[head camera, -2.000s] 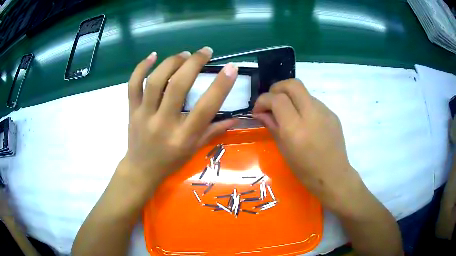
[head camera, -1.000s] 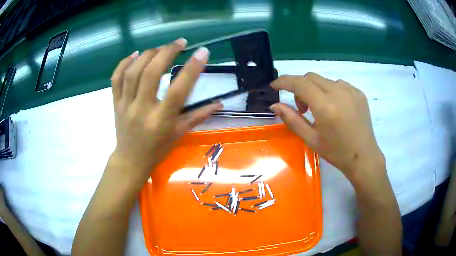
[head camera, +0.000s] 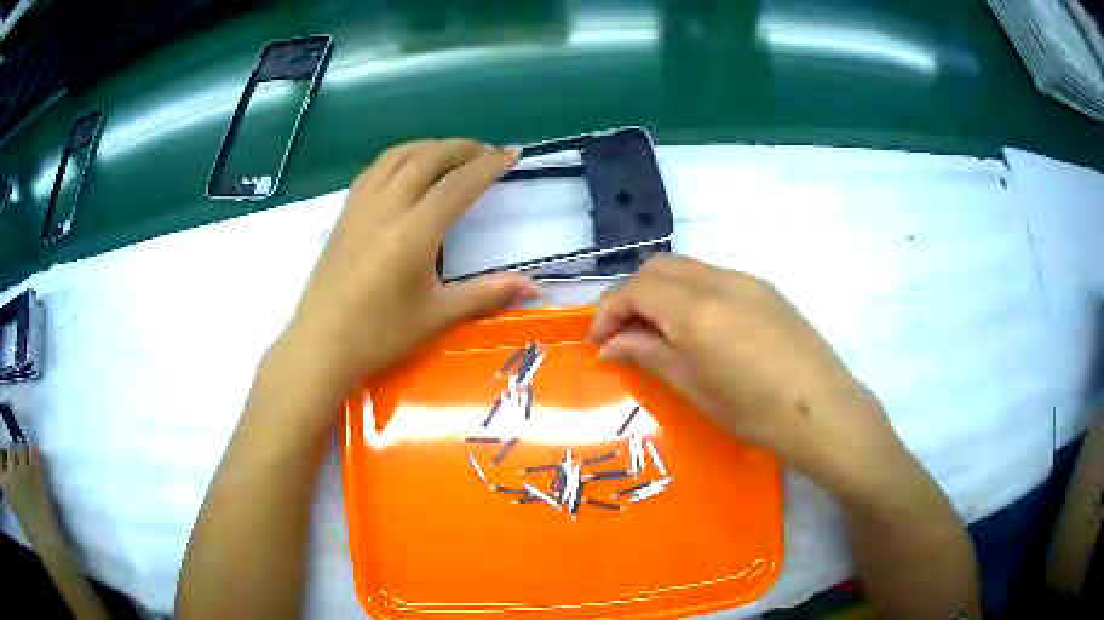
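Observation:
My left hand (head camera: 394, 248) grips the left end of a black phone middle frame (head camera: 630, 194) with a silver rim, fingers on the far edge and thumb at the near edge. The frame lies slightly skewed over another frame, just beyond the orange tray (head camera: 484, 581). My right hand (head camera: 690, 333) is over the tray's far right part, thumb and fingertips pinched together. The strip between them is too small to make out clearly. Loose dark and silver-white side key strips (head camera: 569, 482) lie scattered in the tray.
Single middle frames (head camera: 270, 118) lie on the green belt (head camera: 484, 73) at the far left. A small stack of frames (head camera: 24, 337) is at the left bench edge. Pale layered trays (head camera: 1053, 61) are at the far right. Another person's hand (head camera: 22, 466) shows at the lower left.
The held frame has come down from its raised tilt onto the frame below. My right hand has moved from its right end to the tray. One strip has gone from the tray. Belt frames appear elsewhere.

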